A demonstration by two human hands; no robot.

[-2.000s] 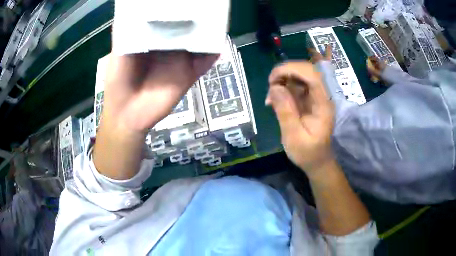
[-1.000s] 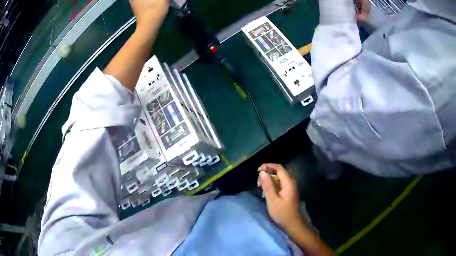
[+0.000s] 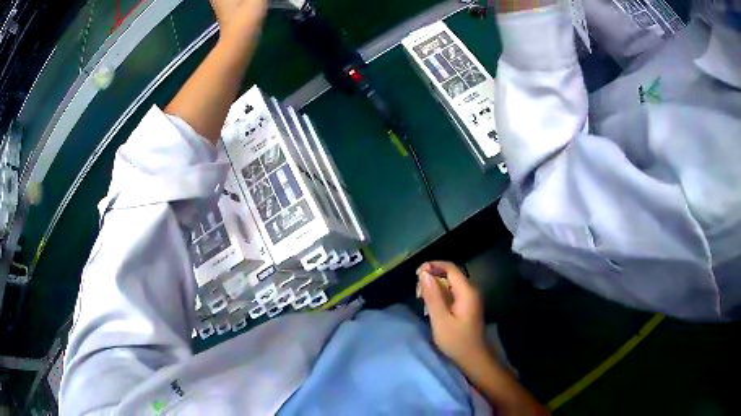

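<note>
My left hand [image 3: 240, 15] is at the top edge and cut off by it, so I cannot see its fingers or whether it holds anything. My right hand [image 3: 457, 310] is low in front of me, fingers curled together around a small yellow-tan piece [image 3: 444, 284] at the fingertips. White retail boxes [image 3: 280, 183] with dark pictures lie in overlapping layers under my left forearm. Their white hang tabs [image 3: 318, 257] point toward me. My left sleeve covers the left part of the stacks.
A black corded tool [image 3: 351, 71] with a red part lies beyond the stacks, its cable crossing the green bench [image 3: 370, 166]. More boxes [image 3: 459, 89] lie right, beside a person in a grey smock [image 3: 626, 179]. A curved green conveyor [image 3: 175, 53] runs at left.
Two seconds ago my left hand held up a white box; it has since moved to the top edge. My right hand has moved lower. The view has turned; the neighbour's arm has shifted.
</note>
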